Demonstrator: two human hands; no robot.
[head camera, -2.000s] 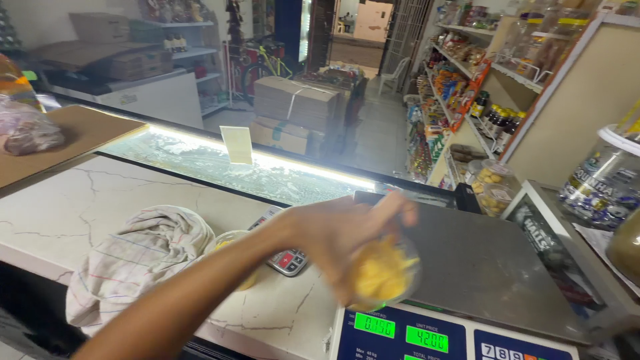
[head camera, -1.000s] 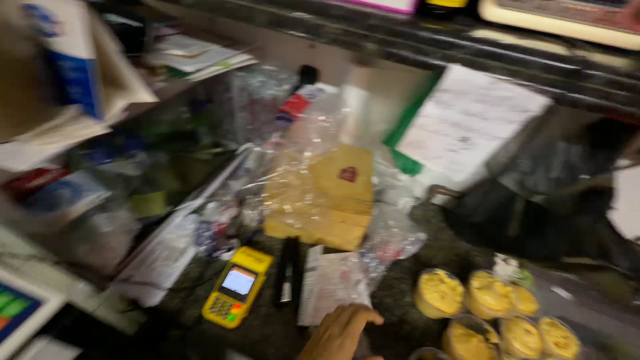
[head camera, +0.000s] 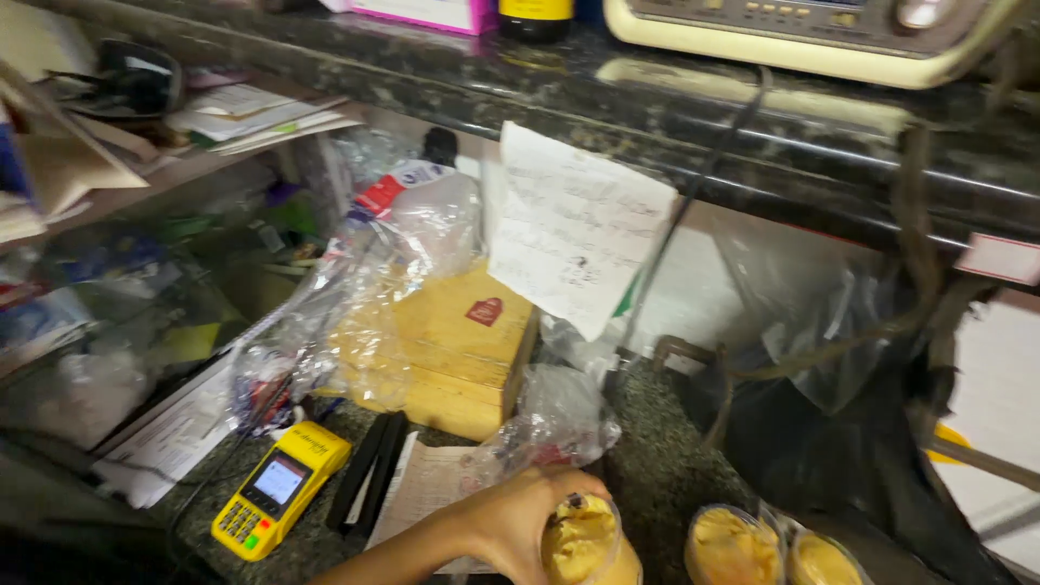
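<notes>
My left hand (head camera: 520, 516) enters from the bottom and grips a clear plastic cup of yellow creamy food (head camera: 583, 540) by its side. Something small and dark lies on top of that food. To the right stand two more such cups, one (head camera: 735, 548) nearer to the hand and one (head camera: 825, 561) beyond it, partly cut off by the frame's lower edge. Printed paper (head camera: 431, 487) lies beside and under the wrist. A black stapler-like object (head camera: 367, 471) and a yellow card payment terminal (head camera: 280, 490) are left of the hand. My right hand is out of view.
A wooden box (head camera: 455, 349) partly covered by clear plastic bags (head camera: 422, 219) stands behind the hand. A handwritten sheet (head camera: 577, 227) hangs from the dark stone ledge (head camera: 390, 89). Black plastic bags (head camera: 821, 431) hang at right. A cable runs down from the ledge. Papers (head camera: 252, 110) lie on the left shelf.
The view has swung from the shop counter with its scale to this lower worktop. My left hand, seen at the bottom edge one second ago, now grips a cup of yellow food.
</notes>
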